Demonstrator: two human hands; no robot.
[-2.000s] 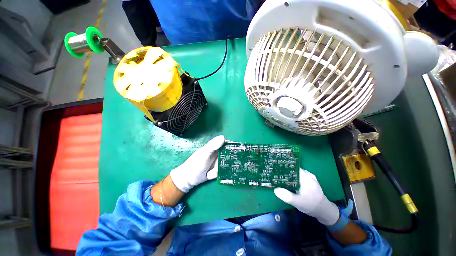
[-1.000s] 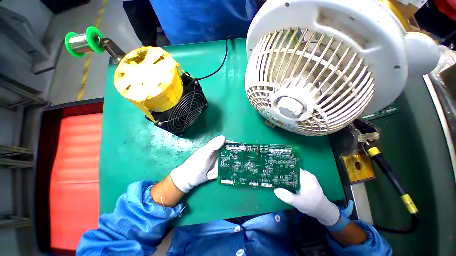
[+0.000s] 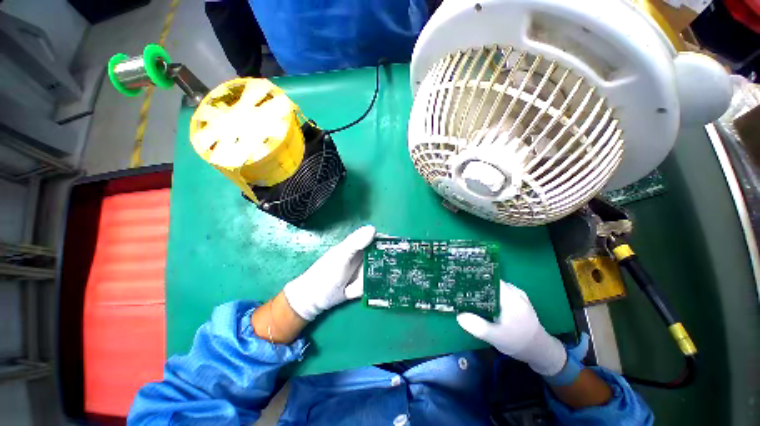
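A green circuit board [image 3: 431, 276] with white markings is held flat, its face towards me, over the green mat [image 3: 250, 333]. My left hand [image 3: 333, 274], in a white glove, grips the board's left edge, with the thumb at the upper left corner. My right hand [image 3: 512, 326], in a white glove with a light blue band at the cuff, grips the lower right corner, its thumb along the lower edge. The fingers under the board are hidden.
A large off-white fan [image 3: 517, 133] stands at the back right. A yellow drum [image 3: 250, 137] sits on a black fan [image 3: 304, 183]. A solder spool [image 3: 137, 70], red-lined bin [image 3: 125, 291], soldering iron [image 3: 650, 287] and another board [image 3: 637, 190] surround the mat. A person in blue [image 3: 337, 33] stands behind.
My hands and the held board have hardly moved. The board lying behind the large fan at the right has shifted and shows more of its surface.
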